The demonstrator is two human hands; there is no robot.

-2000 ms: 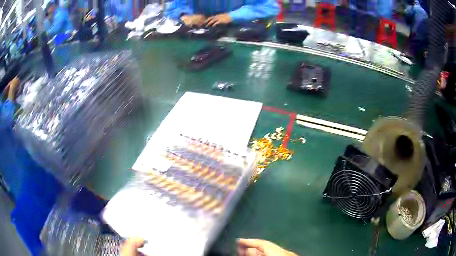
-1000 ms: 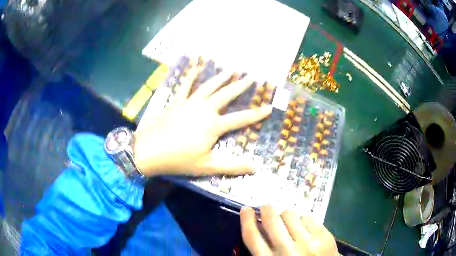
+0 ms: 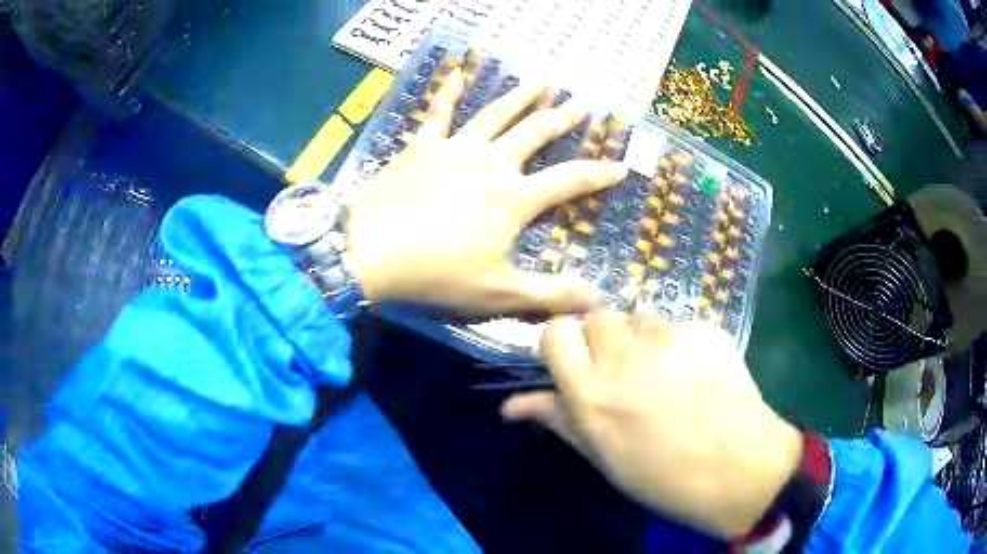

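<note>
A clear tray (image 3: 747, 254) with rows of orange-and-dark small parts lies tilted at the bench's near edge, partly over my lap. My left hand (image 3: 465, 211) lies palm down on it with fingers spread, covering its left and middle parts. My right hand (image 3: 660, 406) is at the tray's near edge with fingers curled and thumb below, close to my left thumb. Thin dark lines show left of its fingertips; I cannot tell whether they are a tool. A white sheet (image 3: 520, 38) with rows of small dark marks lies behind the tray.
Loose gold-orange scraps (image 3: 703, 103) lie behind the tray beside a red line (image 3: 747, 76). Yellow tape (image 3: 325, 149) marks the edge at left. Pale strips (image 3: 828, 124), a black fan (image 3: 879, 292), a tan funnel (image 3: 958, 216) and a tape roll (image 3: 920, 398) are at right.
The view has shifted, and the dark marks on the white sheet now show. My left hand stays spread on the tray. My right hand has moved up and further over the tray's near edge.
</note>
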